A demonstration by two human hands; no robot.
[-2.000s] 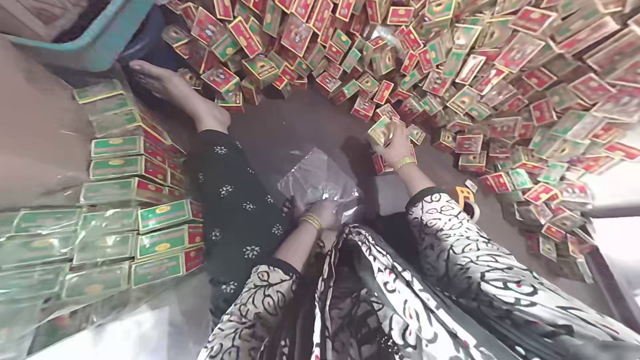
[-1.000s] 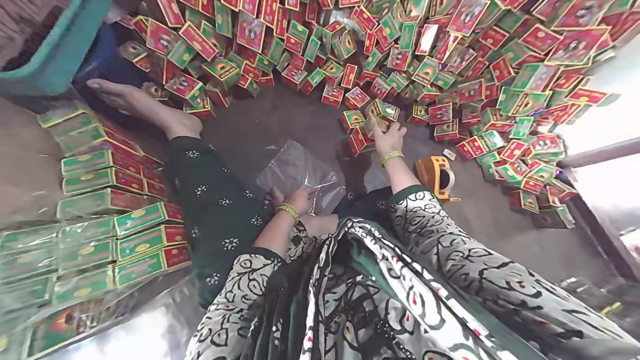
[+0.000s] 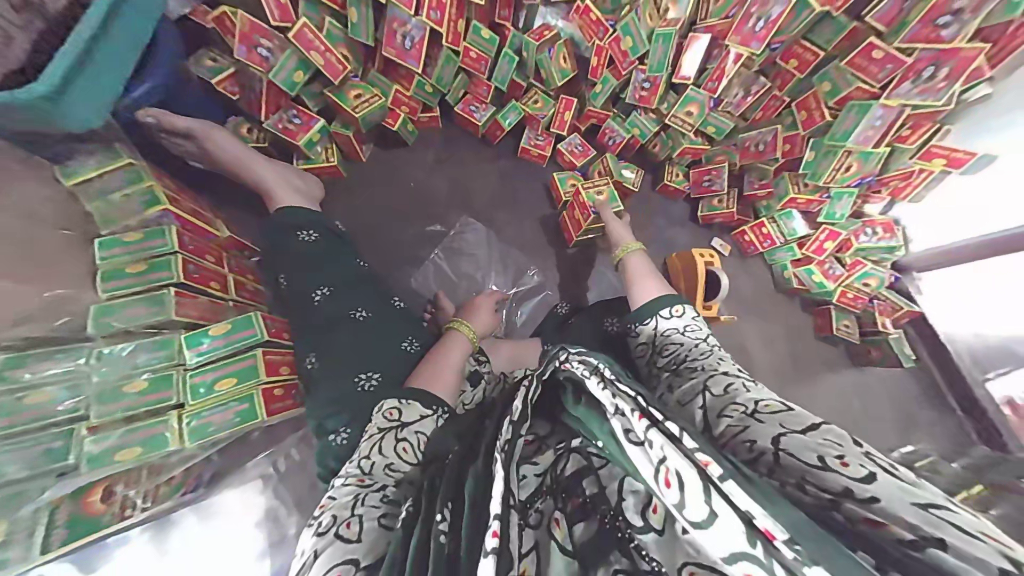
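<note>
A clear plastic bag [image 3: 472, 260] lies flat on the floor before my lap. My left hand [image 3: 478, 314] rests at its lower edge, fingers partly spread; whether it grips the film cannot be told. Farther forward on the right, my right hand [image 3: 614, 224] is on a small red and green cardboard box [image 3: 598, 194], its fingers at the near side. That box stands against other small boxes [image 3: 566, 184] of the same kind, in a small group at the edge of a big loose heap. How firmly the fingers hold it is partly hidden.
The heap of red and green boxes [image 3: 552, 60] curves across the front and right. An orange tape dispenser [image 3: 696, 280] sits right of my right forearm. Film-wrapped box packs [image 3: 136, 392] are stacked at left, below a teal plastic tub [image 3: 96, 72]. My bare foot [image 3: 224, 152] reaches the heap.
My right hand stays by the small group of boxes; its fingers have shifted to the near box. My left hand remains at the plastic bag. The view has shifted somewhat.
</note>
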